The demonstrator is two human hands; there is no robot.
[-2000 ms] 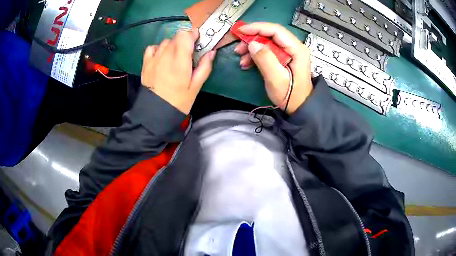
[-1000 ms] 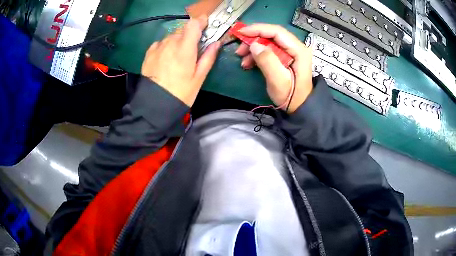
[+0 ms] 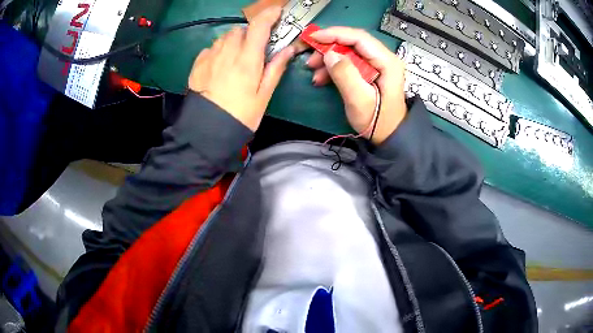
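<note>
A grey metal strip (image 3: 298, 19) with round features lies slanted over a reddish-brown copper plate (image 3: 255, 9) at the top centre, its far end cut off by the picture's edge. My left hand (image 3: 237, 71) grips the strip's near end between thumb and fingers and hides part of it. My right hand (image 3: 370, 78) holds a red-handled pen (image 3: 344, 57) like a pencil. The pen's front end is at the strip's right edge; its tip is too small to tell if it touches. A thin red and dark wire trails past my right wrist.
Several grey strips (image 3: 455, 84) lie at the right, with a short bright strip (image 3: 543, 138) beyond them and a pale frame (image 3: 564, 71) behind. A black and silver box (image 3: 88, 45) with red lettering stands at left. A black cable (image 3: 195, 26) runs from it to the copper plate. The bench (image 3: 520, 175) is green.
The strip has shifted up and right, away from me, and my left hand has moved up and right with it. My right hand and the pen have barely moved.
</note>
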